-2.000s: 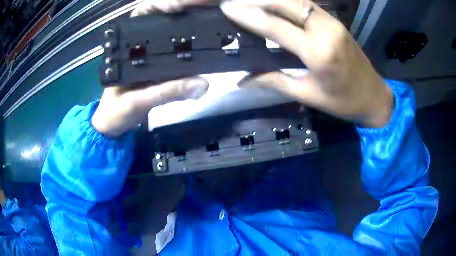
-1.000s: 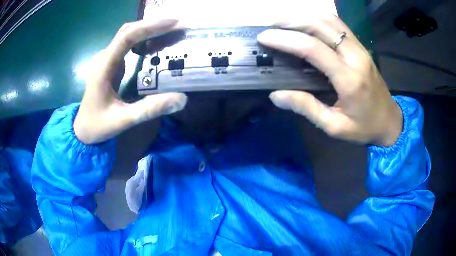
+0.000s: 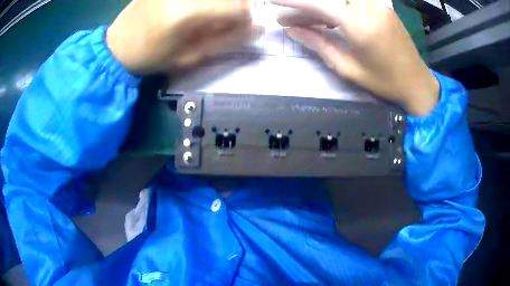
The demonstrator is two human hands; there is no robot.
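Note:
A long dark fixture (image 3: 251, 162) lies at the near edge, in front of the wearer's body, with four small dark slots in a row and silver screws at both ends. Nothing holds it. White paper (image 3: 246, 75) lies behind it. My left hand (image 3: 182, 33) is over the paper, blurred and cut by the top edge; its fingertips are unclear. My right hand (image 3: 358, 47) is over the paper to the right, blurred, fingers pointing left towards the left hand. Whether either hand holds a small part cannot be seen.
A green mat (image 3: 61, 33) lies at the left. A grey rail or equipment edge (image 3: 470, 33) stands at the upper right, with a dark object (image 3: 475, 76) below it. The wearer's blue smock (image 3: 279, 223) fills the bottom, with a whitish patch (image 3: 136, 218) at its left.
Both hands have let go of the fixture and moved up over the paper. The fixture now lies lower in view, fully uncovered apart from its right end near the sleeve.

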